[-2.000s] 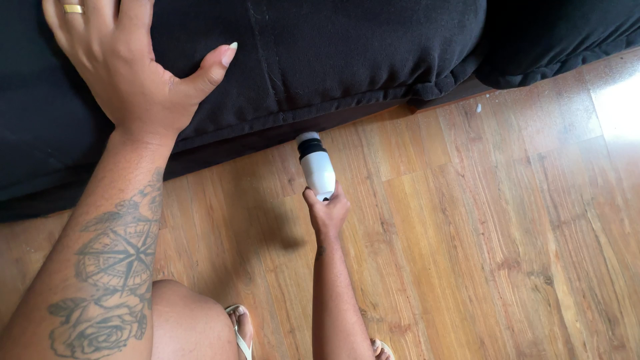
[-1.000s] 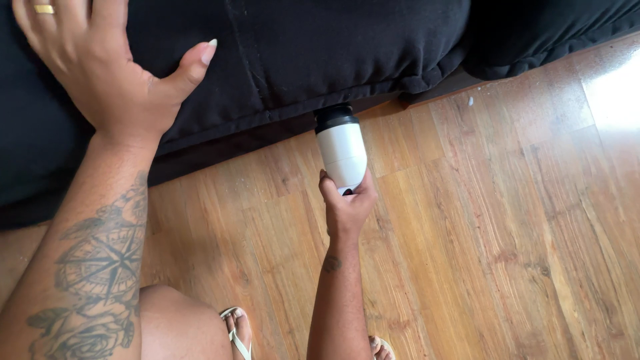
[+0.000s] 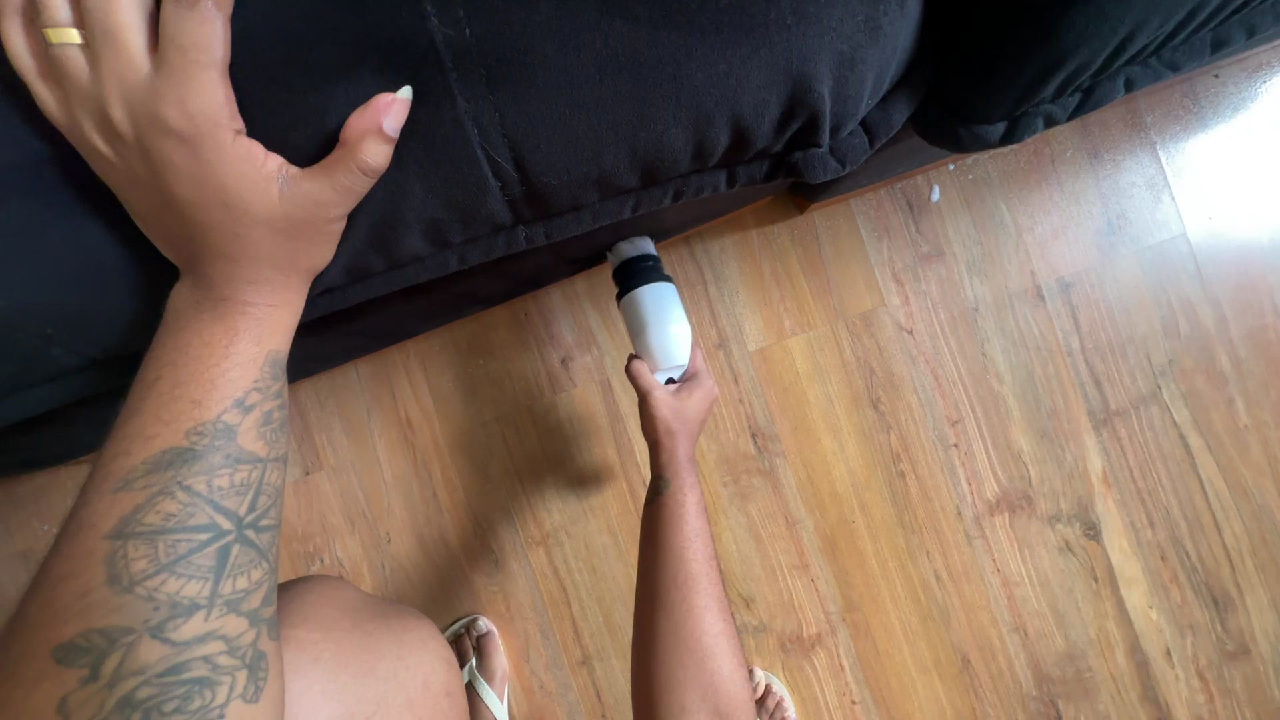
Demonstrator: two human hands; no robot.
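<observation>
My left hand (image 3: 210, 140) lies with fingers spread on the dark fabric sofa (image 3: 640, 90), a gold ring on one finger; its fingertips are cut off by the top edge. Lower down, my right hand (image 3: 676, 400) grips the end of a white handheld device (image 3: 656, 325) with a black collar and a pale tip, perhaps a cordless brush or small vacuum. The tip points at the lower front of the sofa, below the cushion seam. Whether it touches the sofa base cannot be told.
Wood-look plank flooring (image 3: 900, 480) runs along the sofa's base. A small white speck (image 3: 934, 193) lies on it at the upper right, near bright glare. My knee (image 3: 370, 650) and my sandalled feet (image 3: 485, 665) are at the bottom.
A second ago the device's tip was hidden under the sofa's edge; now it shows, and my right hand has drawn back and lower. My left hand stays on the sofa.
</observation>
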